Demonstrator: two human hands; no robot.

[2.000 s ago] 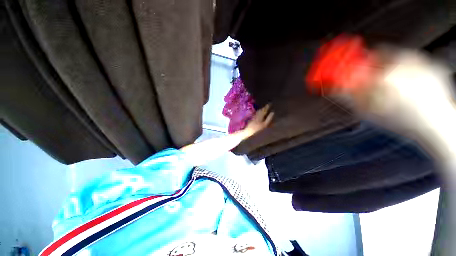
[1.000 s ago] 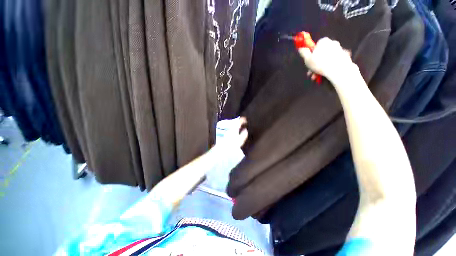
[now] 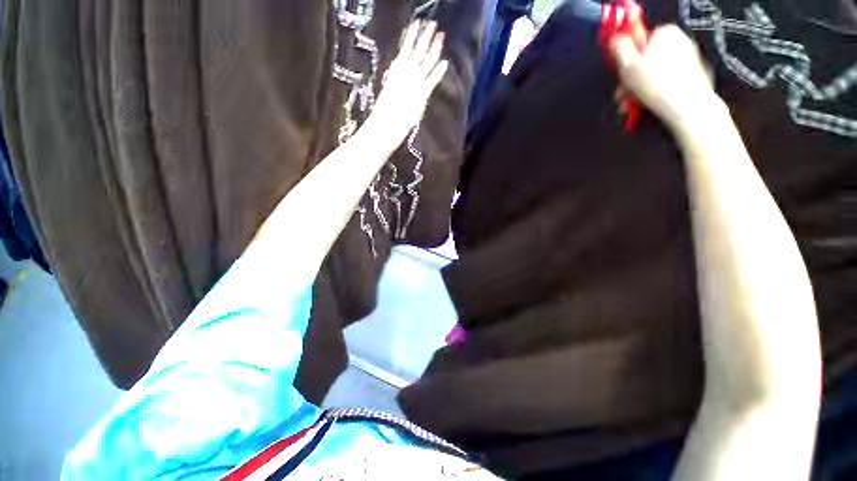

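Brown jackets (image 3: 216, 122) hang packed at the left, with a pale checked ribbon trim (image 3: 352, 70) on the front one. My left hand (image 3: 413, 75) lies against that trimmed front near the top, fingers spread, holding nothing that I can see. A dark brown jacket (image 3: 564, 207) hangs at the right, with more checked trim (image 3: 794, 85) at the upper right. My right hand (image 3: 665, 75) is over it near the top, closed on the red handle of the thread scissors (image 3: 625, 38); their tip is not visible.
A small magenta spot (image 3: 456, 334) shows at the edge of the right jacket. Blue cloth (image 3: 14, 207) hangs at the far left edge. A pale floor (image 3: 404, 301) shows in the gap between the two groups of garments.
My left hand has moved up from the right garments' edge onto the trimmed front at left. My right hand with the scissors has moved slightly up and right. More trim shows.
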